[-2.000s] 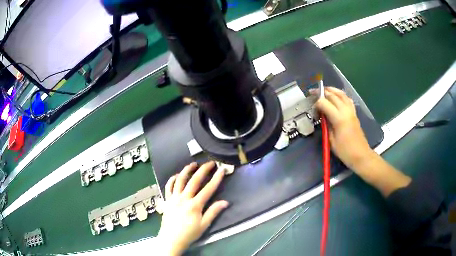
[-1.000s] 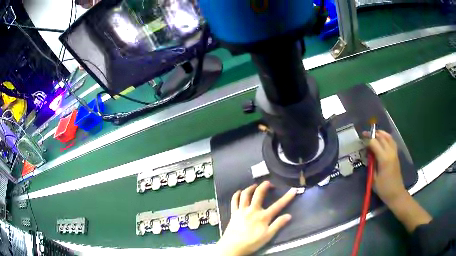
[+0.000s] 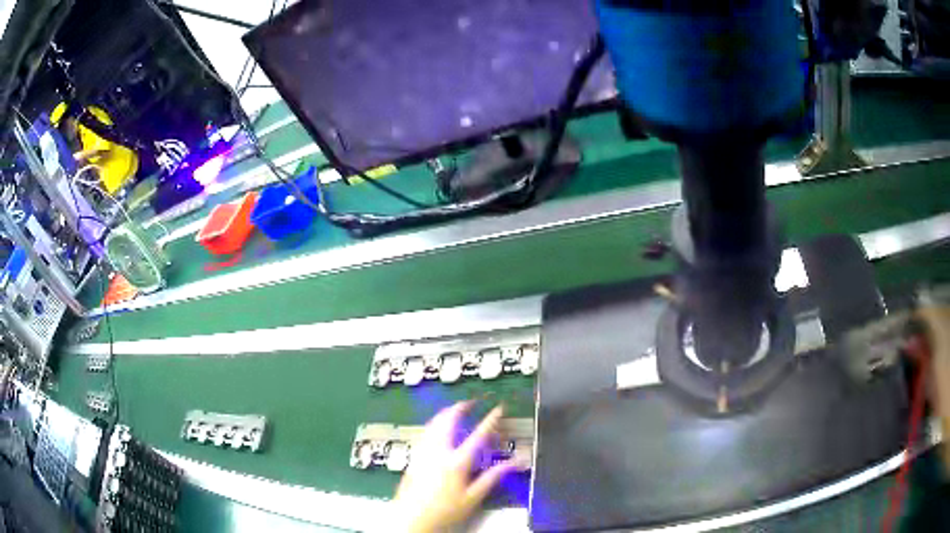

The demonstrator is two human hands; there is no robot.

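My left hand point(image 3: 446, 474), partly blurred, is over the lower toothed carrier strip point(image 3: 385, 446) left of the black pad point(image 3: 625, 458). Its fingers are apart; they cover the strip's middle, and contact cannot be told. My right hand point(image 3: 938, 338), blurred and cut off by the right edge, is at the end of another blurred carrier strip point(image 3: 875, 346) over the pad's right side. The red hose point(image 3: 909, 448) hangs from this hand; the nozzle tip cannot be made out. The microscope's ring light point(image 3: 722, 364) stands over the pad, with no strip directly under it.
An upper carrier strip point(image 3: 458, 362) and a shorter strip point(image 3: 224, 430) lie on the green mat. A strip rack point(image 3: 141, 489) is at lower left. Red bin point(image 3: 227, 226), blue bin point(image 3: 284, 208) and monitor point(image 3: 438, 83) stand behind. The blue microscope head point(image 3: 703, 68) hangs above.
The view has swung left. My left hand has left the pad for the lower strip. My right hand and its strip have moved right, away from the lens. The monitor picture has changed.
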